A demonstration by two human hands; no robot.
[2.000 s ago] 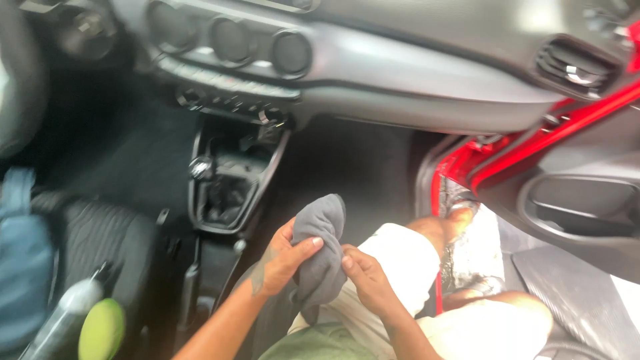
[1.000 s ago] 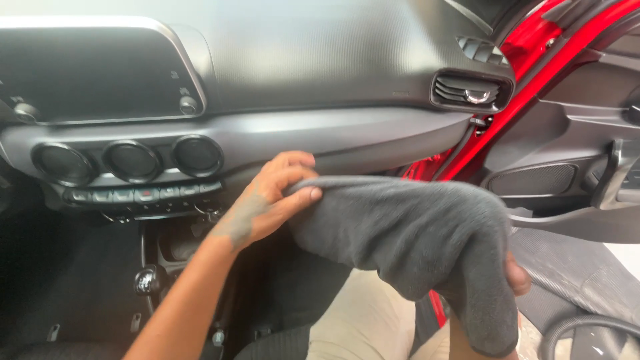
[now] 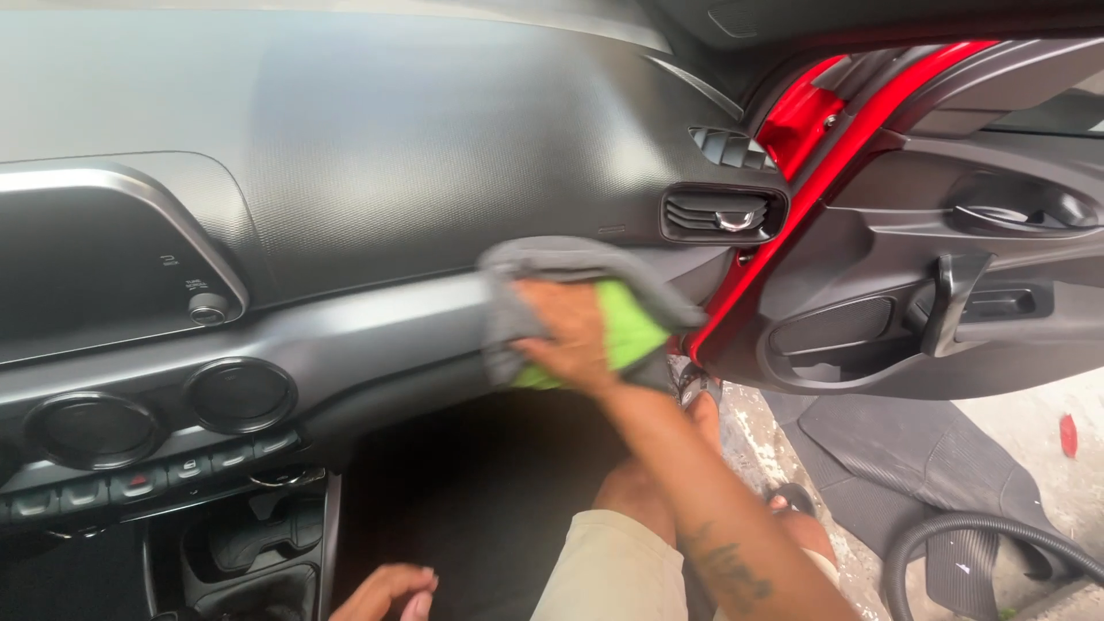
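Note:
My right hand (image 3: 565,335) lies flat on a grey and green cloth (image 3: 634,323), pressing it against the trim strip of the car dashboard (image 3: 414,315) on the passenger side, below the side air vent (image 3: 724,214). The cloth and hand are slightly blurred. My left hand (image 3: 388,593) shows only in part at the bottom edge, right of the centre console; its thumb and fingers are a little apart, with nothing seen between them.
An open car door (image 3: 862,259) stands at the right. A touchscreen (image 3: 86,267), round vents (image 3: 241,394) and a row of switches (image 3: 142,481) are at the left. Outside lie black floor mats (image 3: 923,448) and a ribbed hose (image 3: 975,522). My knees are below the dashboard.
The cloth, stretched between both hands one second ago, is now under my right hand on the dashboard trim. My left hand has let go of it and is lower. The view has tilted up.

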